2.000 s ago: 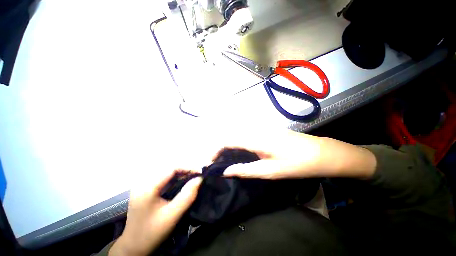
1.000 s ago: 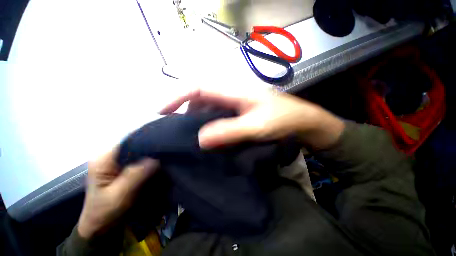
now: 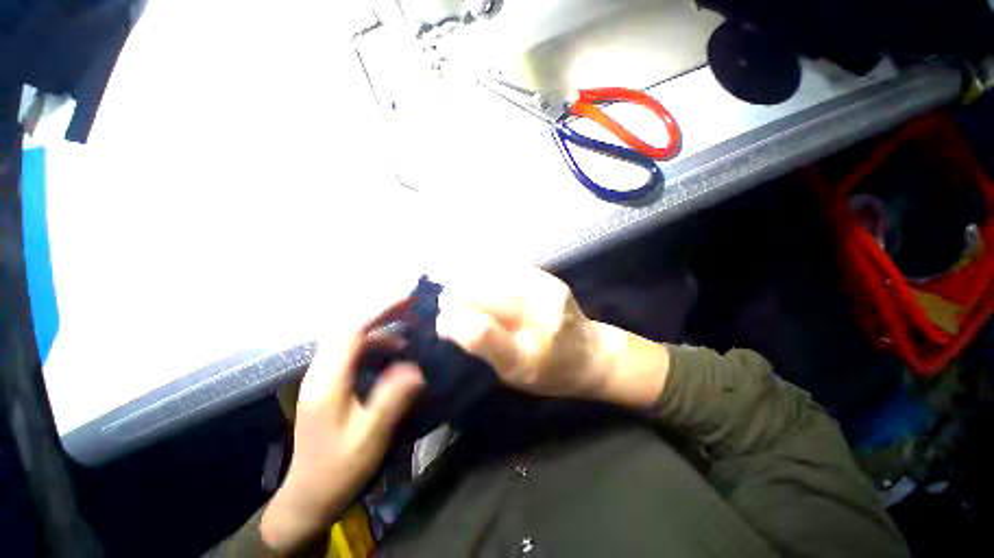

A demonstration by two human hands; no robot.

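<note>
A black garment piece [image 3: 452, 376] is bunched over my lap at the table's front edge, with a small end sticking up between my hands. My right hand [image 3: 529, 332] is closed on the cloth. My left hand [image 3: 354, 409] is at the left side of the cloth, fingers curved and slightly blurred; whether it grips the cloth cannot be told. Thread scissors [image 3: 565, 118] with one red and one dark blue loop lie on the white table [image 3: 240, 218], blades pointing to the needle area [image 3: 436, 38].
A thin bent wire [image 3: 376, 82] is left of the needle area. A round black base [image 3: 753, 62] stands at the back right. A red plastic basket [image 3: 861, 245] is below the table at right. Something yellow [image 3: 351, 534] shows below. Dark cloth [image 3: 93, 87] hangs at the far left.
The cloth was stretched flat between my hands a second ago and is now bunched smaller. My left hand has moved right, closer to my right hand. The camera view has shifted.
</note>
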